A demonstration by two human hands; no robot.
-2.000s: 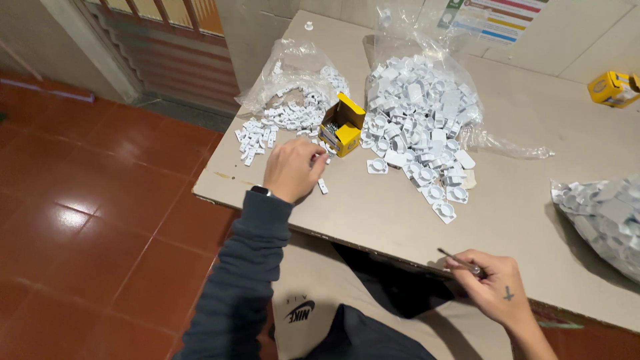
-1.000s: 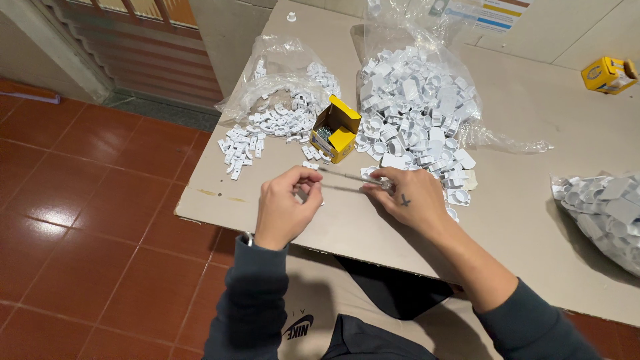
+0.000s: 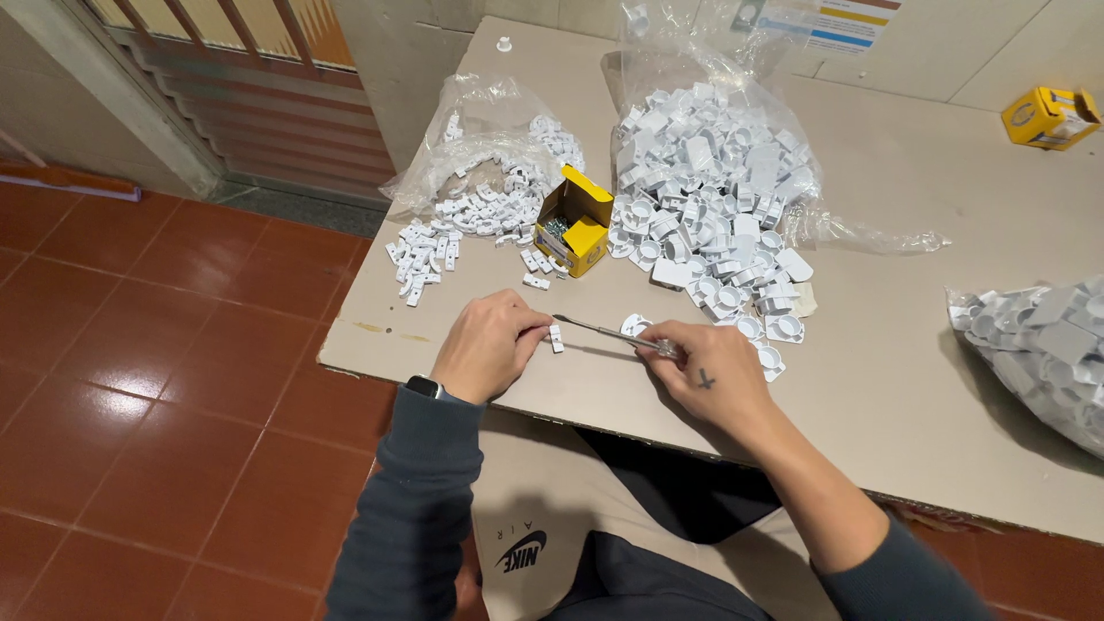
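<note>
My right hand (image 3: 711, 371) grips a screwdriver (image 3: 608, 331) by its clear handle, the shaft pointing left. The thumb and forefinger of my left hand (image 3: 493, 345) are pinched together at the screwdriver's tip; whether a screw is between them is too small to tell. A small white plastic clip (image 3: 556, 338) lies on the table just beside those fingertips. Behind the hands stands an open yellow box (image 3: 588, 236) holding small metal screws (image 3: 556, 227). One white round-backed plastic piece (image 3: 636, 325) lies behind the shaft, partly hidden by my right hand.
Loose white clips (image 3: 423, 254) spill from a clear bag (image 3: 483, 95) at the left. A larger bag of white plastic pieces (image 3: 707, 164) stands behind my right hand. Another filled bag (image 3: 1044, 362) sits at the right, a second yellow box (image 3: 1039, 121) at the back. The table's edge (image 3: 621, 435) runs before me.
My right hand, near the table's front edge two seconds ago, has come up and left with the screwdriver, bringing its tip to my left hand. My left hand has moved back from beside the yellow box.
</note>
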